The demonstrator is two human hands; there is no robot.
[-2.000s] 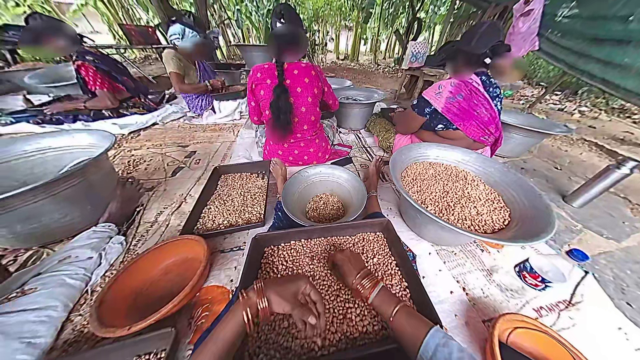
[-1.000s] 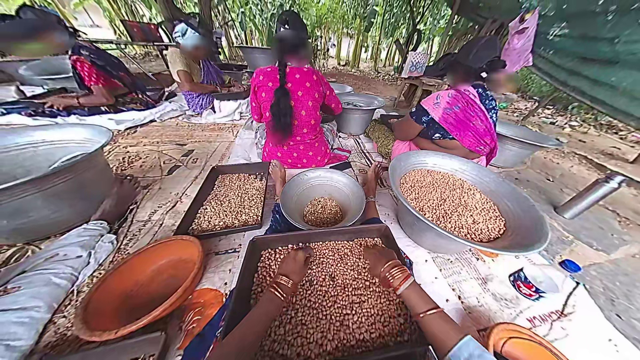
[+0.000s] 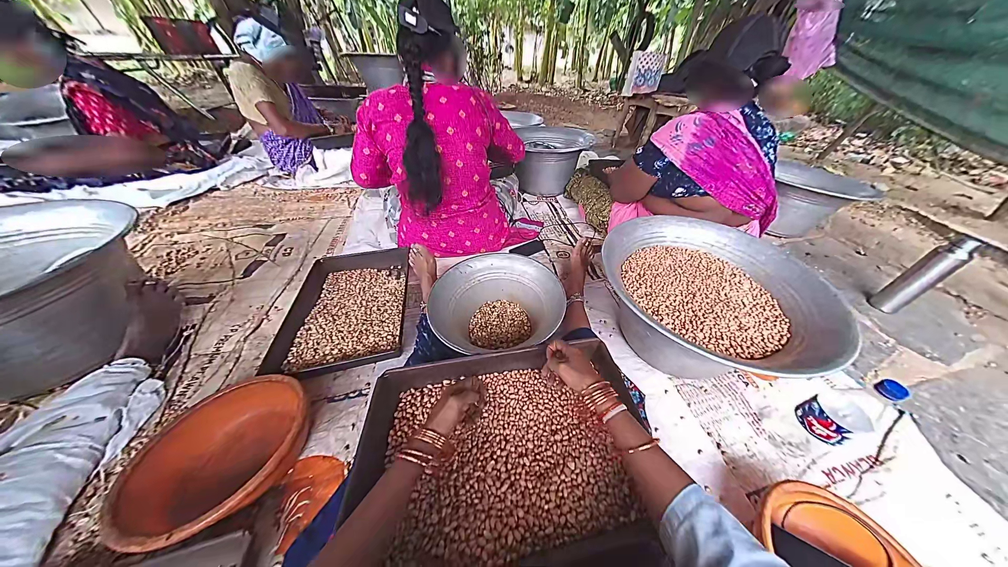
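A dark rectangular tray (image 3: 378, 394) full of light-brown nuts or seeds (image 3: 512, 465) lies over my lap. My left hand (image 3: 459, 403) is low over the nuts at the tray's upper left, its fingers curled; whether it holds any is hidden. At the far right corner, my right hand (image 3: 568, 364) has its fingertips pinched together near the rim; what is between them cannot be made out. Both wrists wear bangles. Just beyond the tray, between my feet, stands a small metal basin (image 3: 453, 303) with a small heap of the same kind of nuts (image 3: 500, 324).
A wide metal basin of nuts (image 3: 827, 323) stands right, a second dark tray (image 3: 272, 354) left. Terracotta-coloured bowls (image 3: 205, 457) (image 3: 827, 524), a large metal tub (image 3: 63, 299), a metal cylinder (image 3: 925, 276) and a blue cap (image 3: 892, 390) lie around. Several people sit ahead, one in pink (image 3: 449, 165).
My right hand has moved from over the nuts to the tray's far right corner. The left hand, at the upper left a second ago, now sits somewhat further in over the nuts.
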